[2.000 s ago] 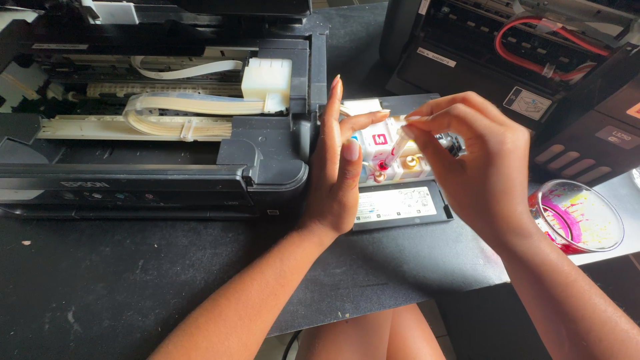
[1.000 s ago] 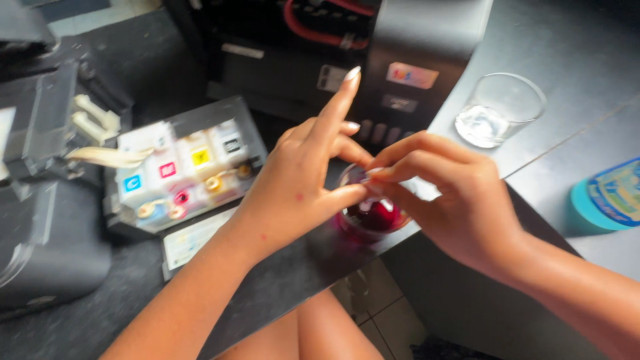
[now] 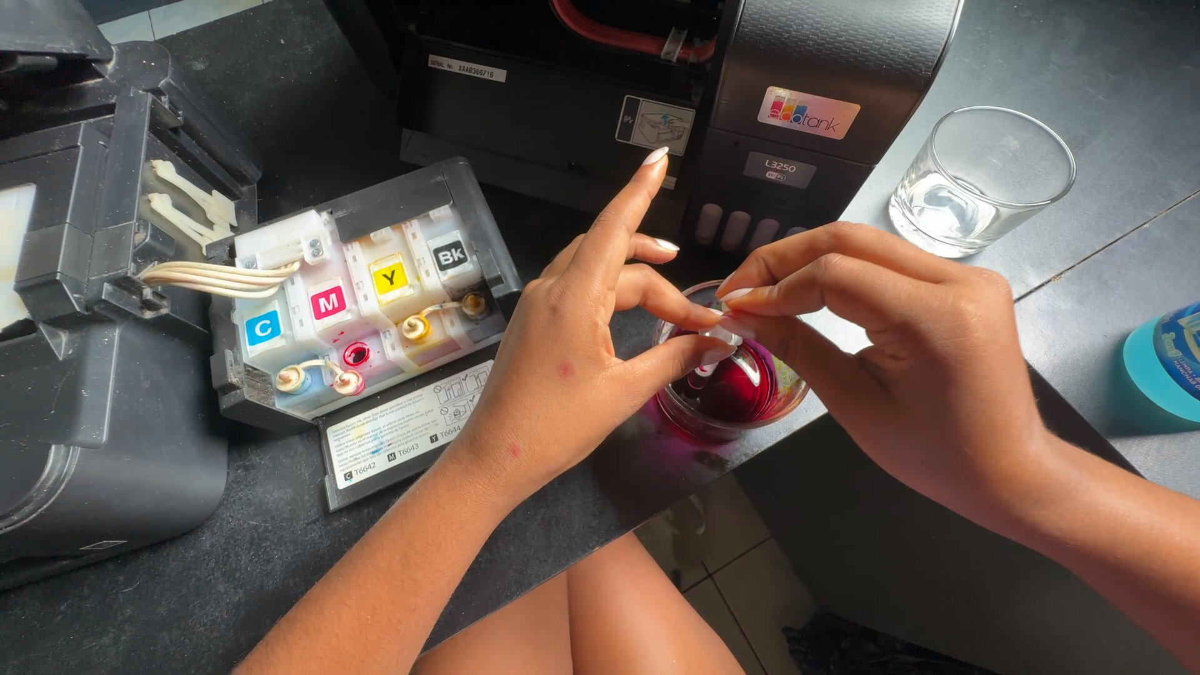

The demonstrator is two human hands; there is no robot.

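Note:
My left hand (image 3: 572, 375) and my right hand (image 3: 900, 356) meet fingertip to fingertip over a glass of dark magenta liquid (image 3: 727, 389). Between the thumbs and fingers of both is a small whitish, translucent piece; its exact kind is hidden by the fingers. Left of my hands lies an ink tank unit (image 3: 375, 281) with cyan, magenta, yellow and black labels. Its magenta filler port (image 3: 356, 353) is uncovered, with magenta stains about it. Stoppers sit at the other ports, and a magenta-stained stopper (image 3: 348, 382) lies beside the cyan one (image 3: 292, 379).
An opened black printer (image 3: 94, 403) stands at the left, joined to the tanks by pale tubes (image 3: 220, 277). Another black printer (image 3: 797, 103) is at the back. On the right are a glass with clear liquid (image 3: 980, 183) and a container of blue liquid (image 3: 1167, 366). The tabletop edge (image 3: 600, 544) runs diagonally before me.
Both hands have moved from over the ink tank unit to over the glass of magenta liquid at its right. The view has swung to the right.

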